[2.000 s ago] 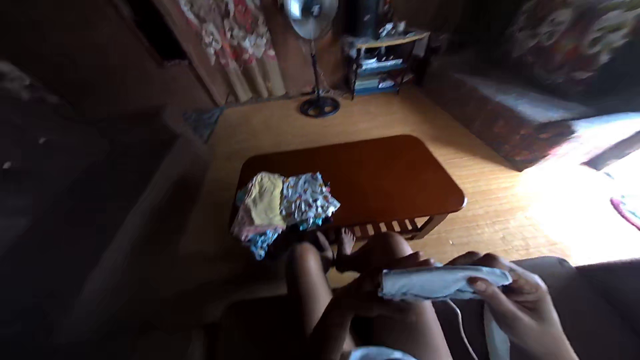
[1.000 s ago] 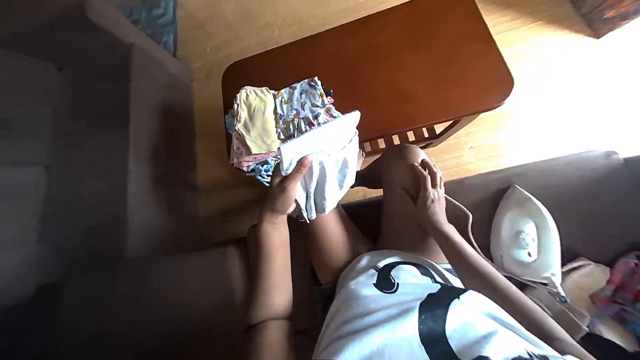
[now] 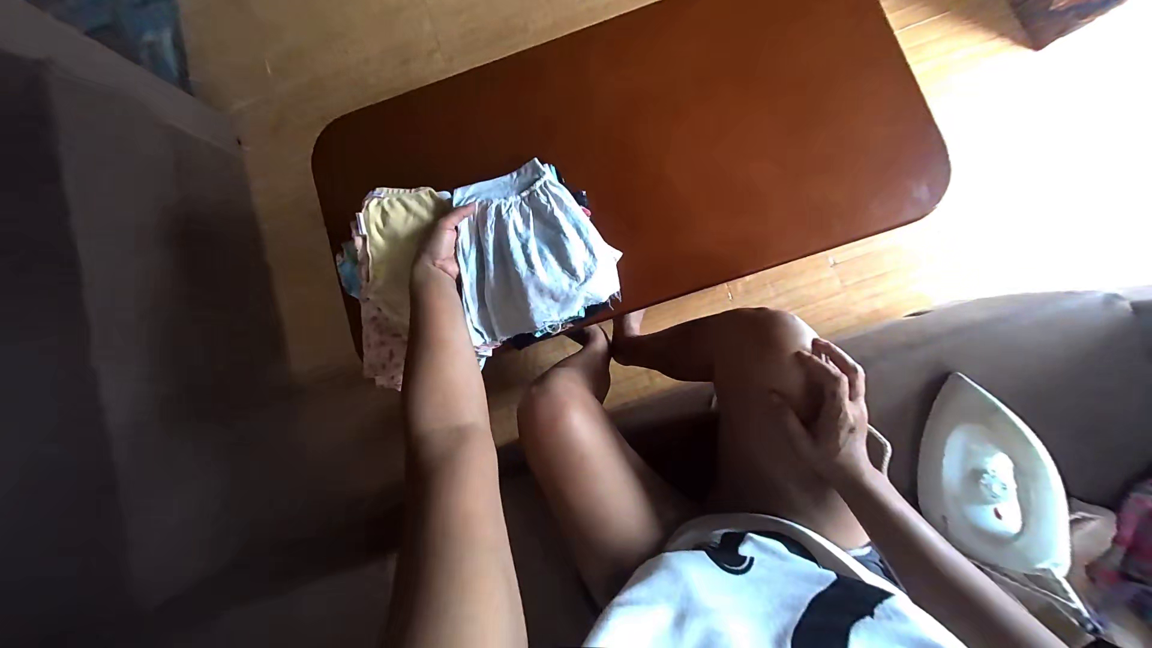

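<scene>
My left hand (image 3: 443,241) is at the left edge of a folded pale garment with a gathered waist (image 3: 531,256), its thumb over the waistband. That garment lies on a pile of folded clothes at the left end of a brown wooden table (image 3: 720,135). Beside it, under my left wrist, is a folded yellow garment (image 3: 396,234) on top of pink patterned cloth (image 3: 382,346). My right hand (image 3: 830,409) rests on my knee, fingers slightly spread, with nothing in it.
A white clothes iron (image 3: 990,477) with a cord lies on the sofa (image 3: 1098,360) at the right, near crumpled cloths (image 3: 1129,540). A dark sofa (image 3: 153,297) stands on the left. Wooden floor (image 3: 297,54) shows around the table.
Two seconds ago both hands held the pale garment over my lap. The left hand has since carried it onto the clothes pile, covering the patterned cloth there. My right hand has gone to my knee.
</scene>
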